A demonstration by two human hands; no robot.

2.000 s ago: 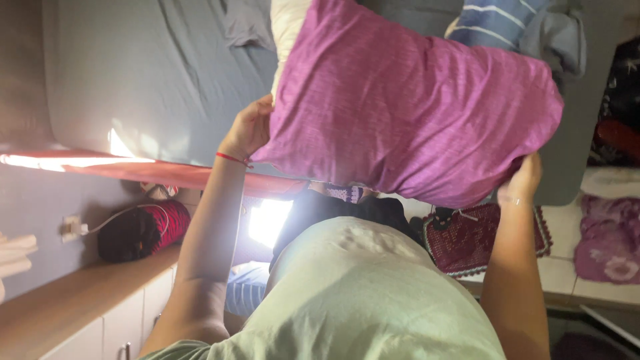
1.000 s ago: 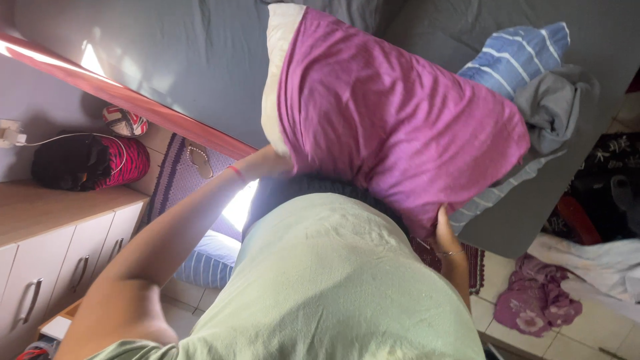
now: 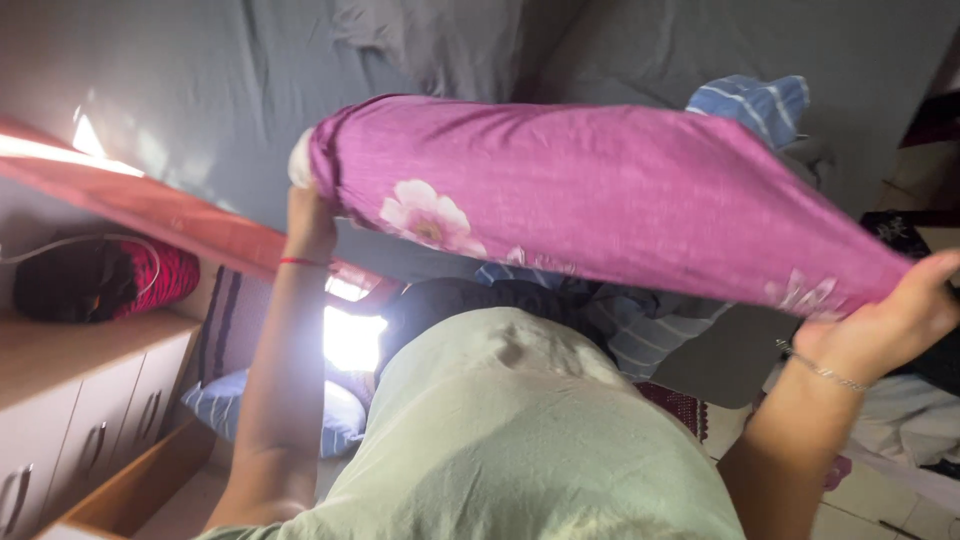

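A pillow in a magenta pillowcase [image 3: 585, 187] with pale flower prints is held up in front of my body, stretched across the view. My left hand [image 3: 311, 221], with a red band at the wrist, grips its left end, where a cream part of the pillow [image 3: 301, 159] shows at the case's mouth; the fingers are mostly hidden. My right hand [image 3: 881, 319], wearing a chain bracelet, is closed on the gathered right corner of the pillowcase. Behind the pillow lies a bed with a grey sheet [image 3: 202, 97].
A blue striped cloth [image 3: 754, 105] lies on the bed. Along the bed's left side runs a reddish edge [image 3: 187, 225]. A wooden-topped cabinet [image 3: 97, 352] bears a black and pink bundle [image 3: 150, 277]. A blue striped pillow [image 3: 225, 405] is low at left. White fabric [image 3: 907, 420] lies at right.
The pillow has turned and its case is pulled out longer, with flower prints now showing. My right hand has moved outward to the right with the corner. The view has shifted somewhat.
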